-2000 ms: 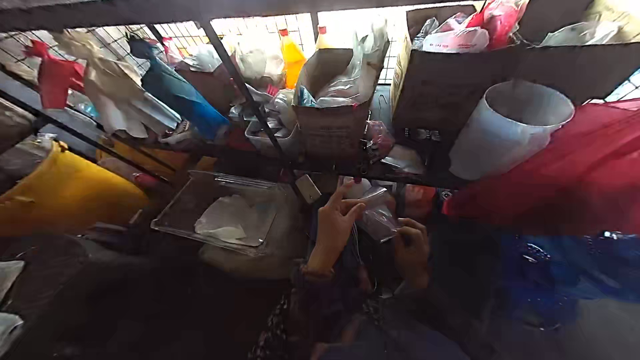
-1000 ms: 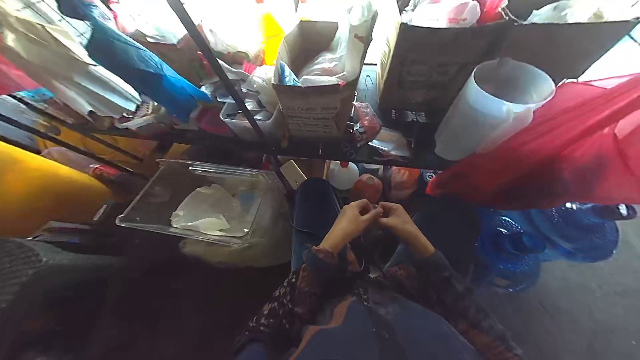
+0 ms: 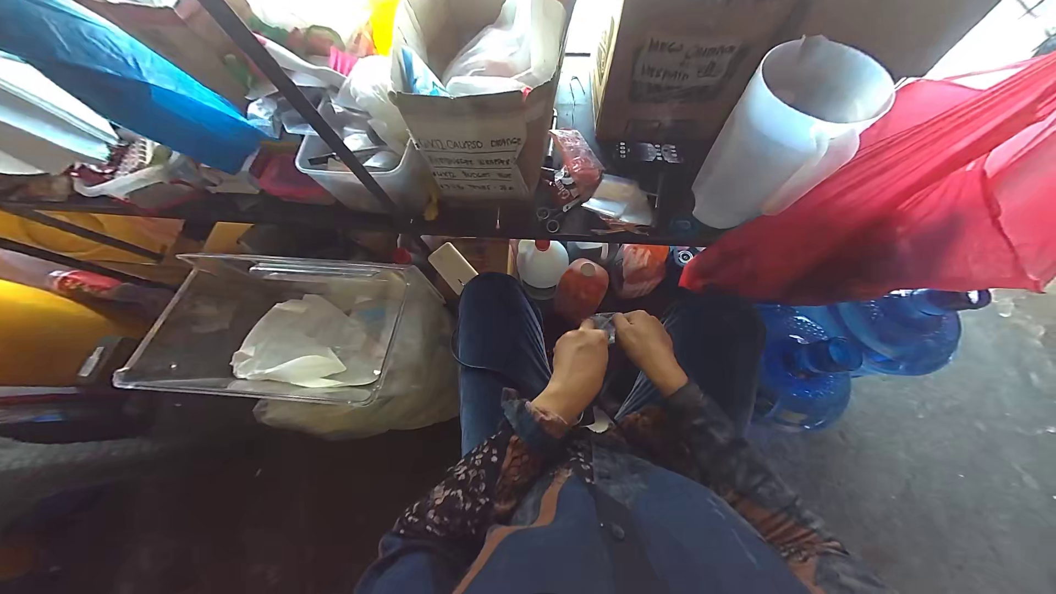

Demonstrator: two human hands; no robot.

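Note:
A small piece of clear plastic film (image 3: 605, 322), perhaps a bag, is pinched between my two hands above my lap. My left hand (image 3: 577, 367) grips its left side with curled fingers. The other side is in the fingertips of my right hand (image 3: 648, 345). Just beyond them stand a jug of orange-red liquid (image 3: 582, 287) and a white jug with a red cap (image 3: 542, 266). A phone or similar flat pale object (image 3: 453, 268) leans near my left knee. What the film holds, if anything, cannot be made out.
A clear plastic tray (image 3: 181, 384) holding white sheets is at left. Above my knees runs a dark shelf (image 3: 495, 221) with an open cardboard box (image 3: 470, 140), scissors (image 3: 548, 219) and a white plastic roll (image 3: 742, 157). Red plastic (image 3: 891, 214) hangs at right above blue water bottles (image 3: 804, 384).
Two seconds ago the clear plastic was spread wider between my raised hands; now my hands are closer together, with only a small part showing. The view has tilted and shifted.

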